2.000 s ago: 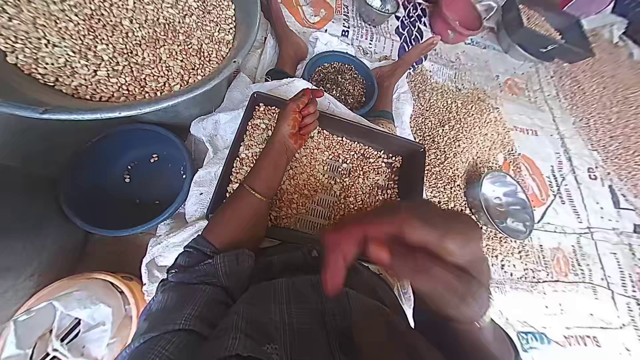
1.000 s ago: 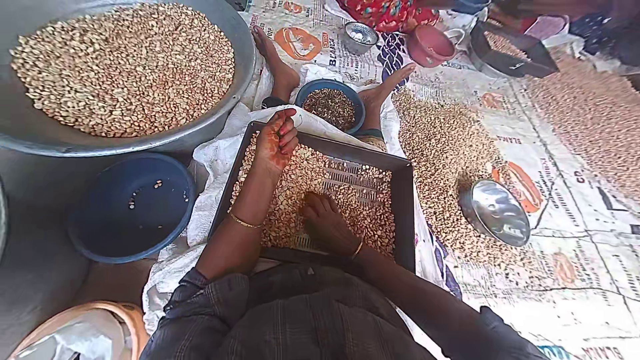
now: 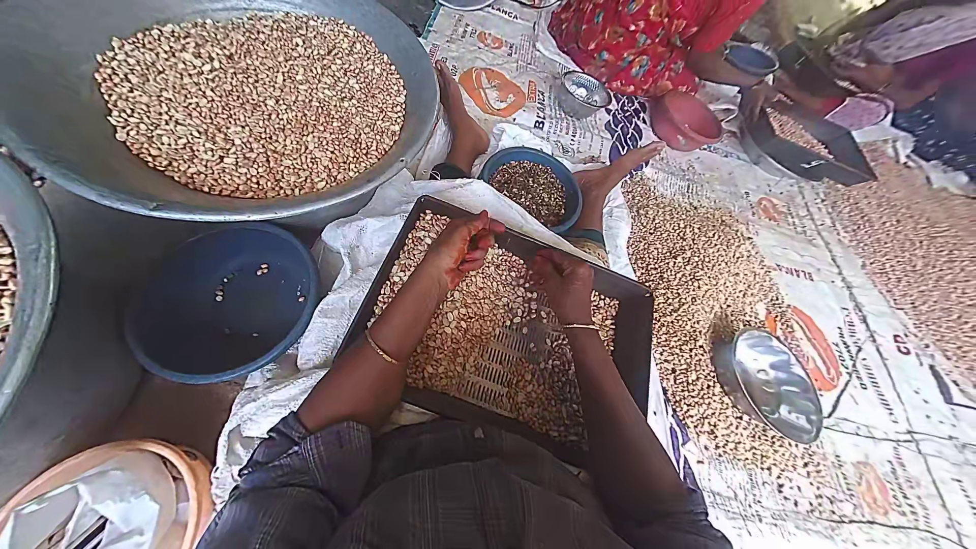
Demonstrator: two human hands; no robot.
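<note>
A dark rectangular sieve tray point(image 3: 652, 335) with a slotted bottom lies tilted across my lap, holding pale brown nuts or seeds point(image 3: 450, 335). My left hand point(image 3: 467, 248) is over the tray's far left part, fingers curled; whether something small is in them cannot be told. Near the far rim, my right hand point(image 3: 563, 278) is lowered to the seeds with its fingertips bent inward, their contents hidden. Just beyond the tray stands a blue bowl point(image 3: 573, 202) of darker bits, between my feet.
A large metal basin point(image 3: 46, 91) of seeds is at the upper left, above a blue basin point(image 3: 221, 320) with a few seeds. Seeds and a steel bowl point(image 3: 778, 385) lie on printed sheets at right. Other people sit at the top right near a red pot point(image 3: 686, 122).
My right hand was blurred above the tray's near edge, then down among the seeds near the middle; it is now at the far side. My left hand stays over the far left part.
</note>
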